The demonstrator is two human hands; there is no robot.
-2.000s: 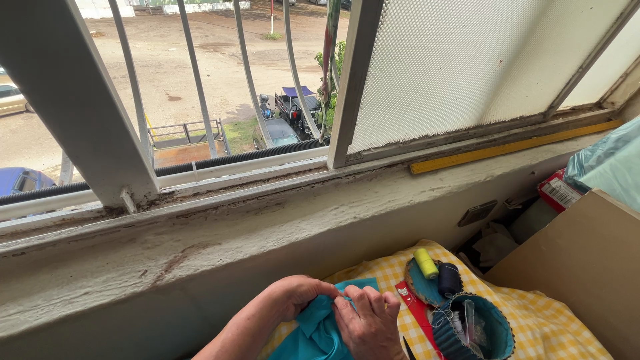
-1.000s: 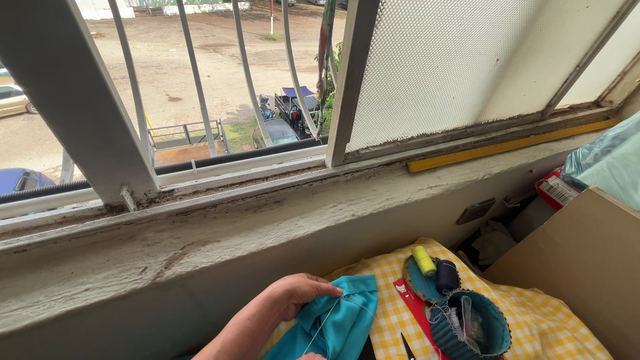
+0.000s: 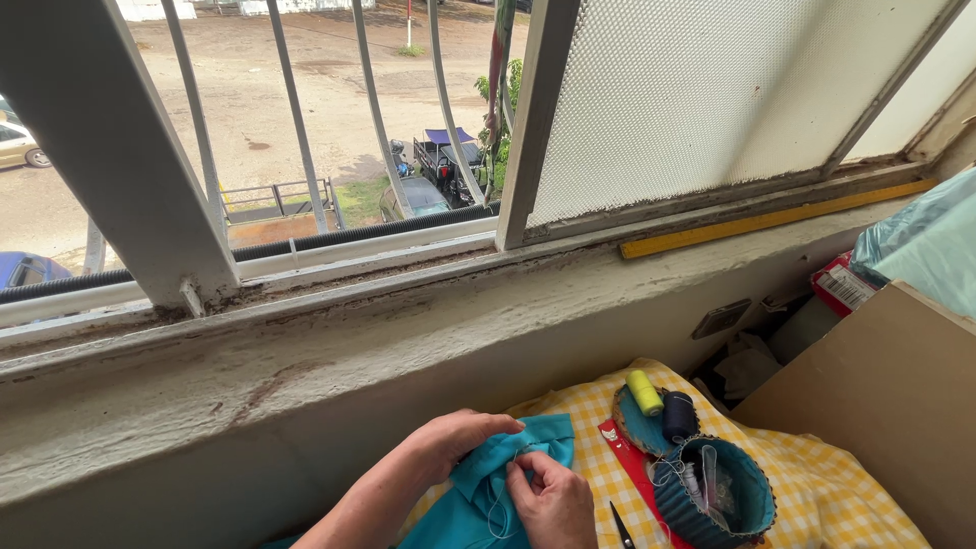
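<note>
A piece of turquoise cloth (image 3: 465,507) lies over a yellow and white checked cloth at the bottom middle. My left hand (image 3: 469,441) grips its upper part, thumb on top. On the right, my right hand (image 3: 553,496) pinches at the fabric with thumb and forefinger; a needle seems to be between them but is too small to tell. A pale thread (image 3: 496,518) loops down over the turquoise cloth beside these fingers. Dark scissors (image 3: 621,526), partly out of view, lie just right of my right hand.
On the checked cloth (image 3: 823,473) stand a round blue sewing basket (image 3: 675,488), its lid (image 3: 637,423), a yellow-green thread spool (image 3: 644,393) and a navy spool (image 3: 679,417). A red strip (image 3: 633,465) lies beside them. A cardboard panel (image 3: 877,389) leans right; the windowsill (image 3: 305,374) runs ahead.
My right hand, mostly below view one second ago, is back up at the turquoise cloth. The thread, drawn out long then, now hangs in a loose loop.
</note>
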